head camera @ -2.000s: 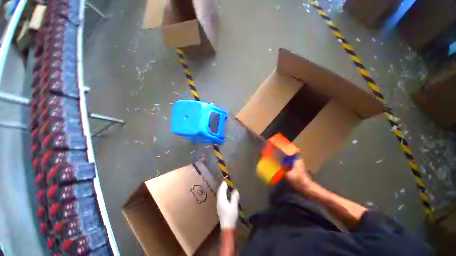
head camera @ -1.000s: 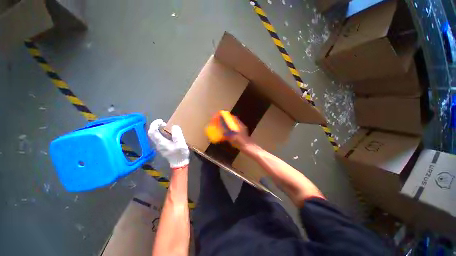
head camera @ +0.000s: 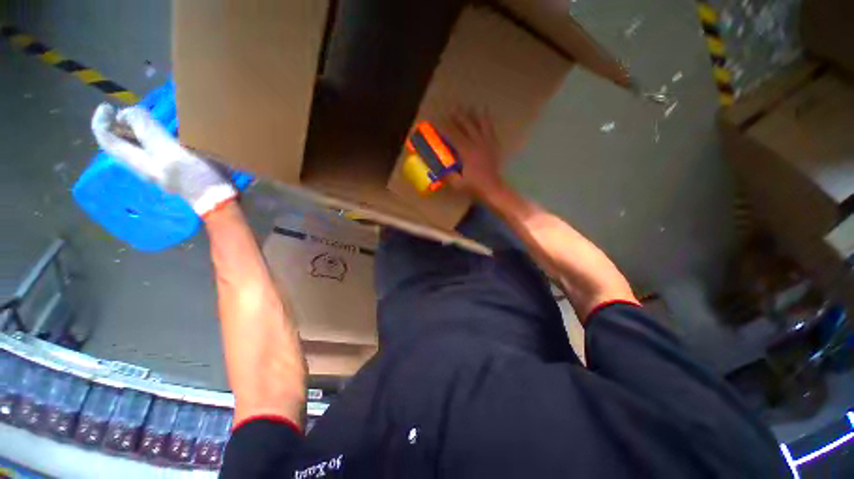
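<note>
An open brown carton is in front of my legs at the top centre, its flaps spread and its inside dark. My left hand, in a white knit glove, is beside the carton's left side with its fingers apart. It shows nothing held. My right hand is bare and holds the orange and blue tape gun with a yellow roll over the carton's right flap. Its fingers are partly spread and slightly blurred.
A blue plastic stool is under and beside my left hand. A printed carton lies by my legs. A conveyor with bottle-like products curves along the lower left. More cartons stand at the right. Striped tape marks the floor.
The open carton is now closer and higher in view. My left hand has moved left, off the carton's edge, over the stool. The tape gun has moved from over the opening to the right flap.
</note>
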